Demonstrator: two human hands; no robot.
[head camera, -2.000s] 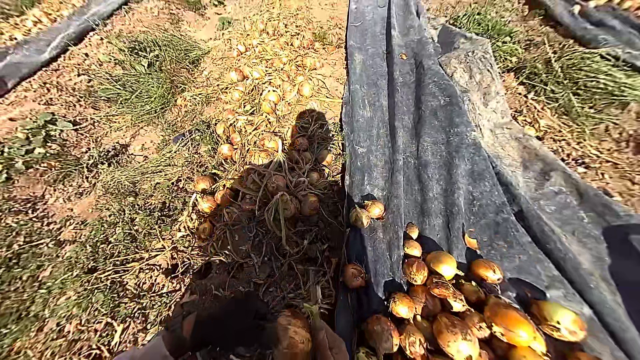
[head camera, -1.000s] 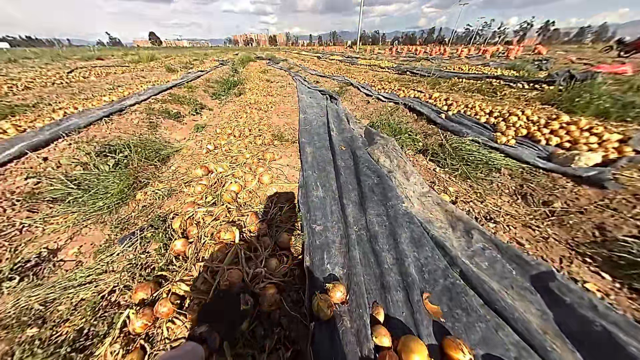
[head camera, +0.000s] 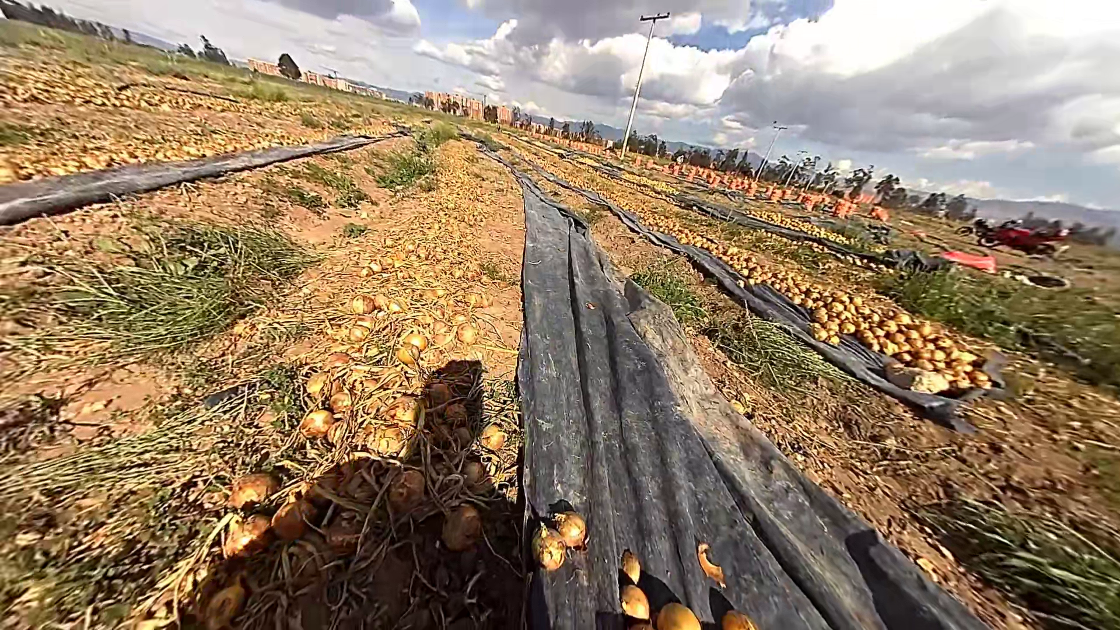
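Observation:
Neither my left hand nor my right hand shows in the head view. Yellow onions with dry tops (head camera: 385, 437) lie on the soil left of centre, partly under my shadow. A long black plastic sheet (head camera: 604, 394) runs away from me along their right side. On its near left edge rest two onions (head camera: 560, 538) close together, and several more onions (head camera: 678, 617) are cut off by the bottom edge. A curled piece of onion skin (head camera: 710, 566) lies on the sheet beside them.
To the right, a heap of onions (head camera: 875, 328) lies on another dark sheet (head camera: 787, 315). A rolled dark sheet (head camera: 175, 173) crosses the left side. Grass clumps (head camera: 201, 280) stand between rows. Far off are orange sacks (head camera: 844, 208), a utility pole (head camera: 643, 83) and a red motorcycle (head camera: 1019, 238).
The view has swung up from the ground to the horizon. The gloved hand and the onion by it, low in the earliest frame, are out of sight now.

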